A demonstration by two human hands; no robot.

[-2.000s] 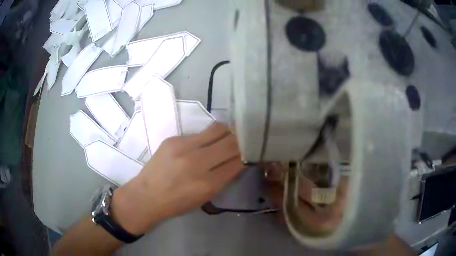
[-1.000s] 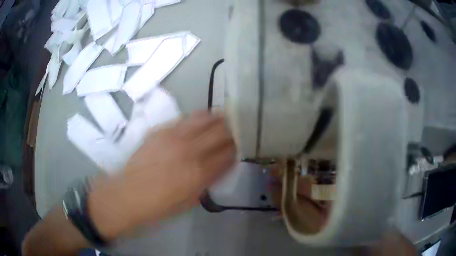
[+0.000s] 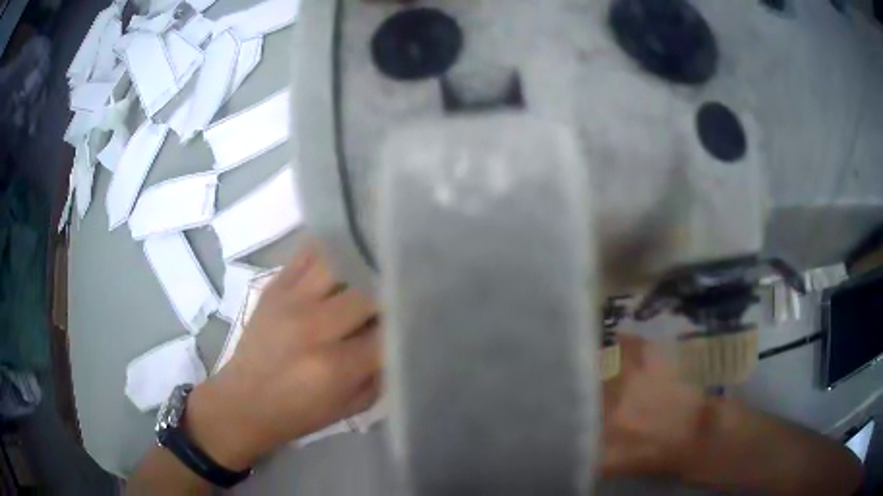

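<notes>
The large off-white sewing machine head (image 3: 620, 165) fills the centre and right, close to the camera. Its thick off-white lever guard (image 3: 489, 291) hangs down in the middle and hides the needle area. My left hand (image 3: 300, 354), with a watch (image 3: 174, 421) on the wrist, lies left of the guard, its fingertips hidden behind the machine. White pointed cloth pieces show beside and below it; whether it grips one is hidden. My right hand (image 3: 644, 397) is partly behind the guard, below a cream ribbed knob (image 3: 718, 358); its fingers are hidden.
Several white pointed pieces (image 3: 174, 206) lie loosely spread on the pale grey-green table (image 3: 102, 329) at left, heaped at the far left. A black phone or screen (image 3: 854, 327) is at the right edge. A white paper corner (image 3: 860, 441) shows at lower right.
The view has shifted closer to the machine head, and the guard now covers the middle. Pieces near my left hand lie differently. More of my right hand and forearm shows.
</notes>
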